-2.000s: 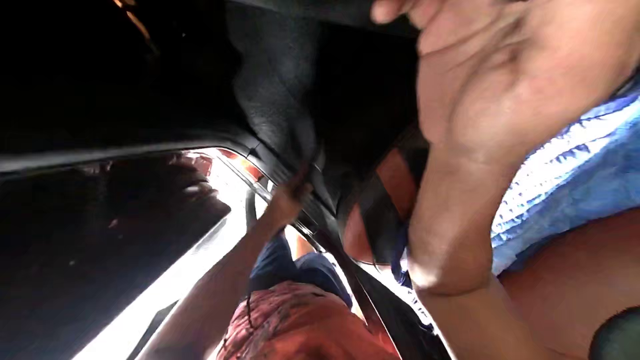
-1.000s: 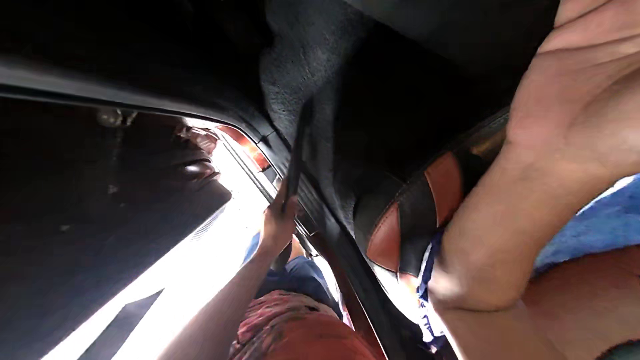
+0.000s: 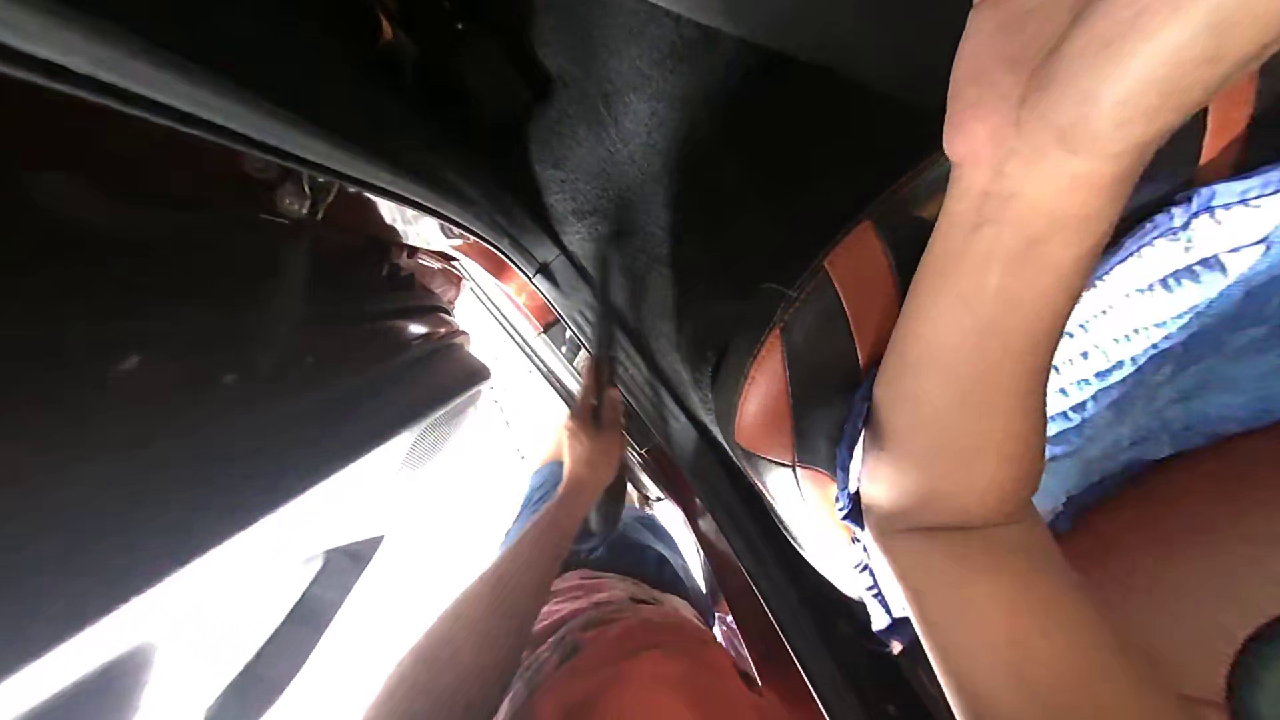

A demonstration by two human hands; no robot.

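My left hand (image 3: 593,430), low in the centre of the head view, is closed around a dark, slender, blurred object (image 3: 606,320). That object points up beside the car's door sill (image 3: 690,430), in front of dark carpet-like trim (image 3: 610,120). At the upper right is my right hand (image 3: 1040,80), with only its heel and wrist in frame. Its fingers are cut off, so I cannot tell what it touches. The right forearm crosses in front of a black and orange car seat (image 3: 865,290) and a piece of blue denim clothing (image 3: 1180,360).
A dark door panel (image 3: 200,380) fills the left side, with a black rubber seal (image 3: 250,125) above it. Bright ground (image 3: 300,530) shows through the door gap. Bare skin, perhaps a seated person's leg (image 3: 1180,560), lies at the lower right.
My right hand was spread with its palm in view two seconds ago; its fingers have since moved out of the top right. My left hand stays near the sill with the dark object.
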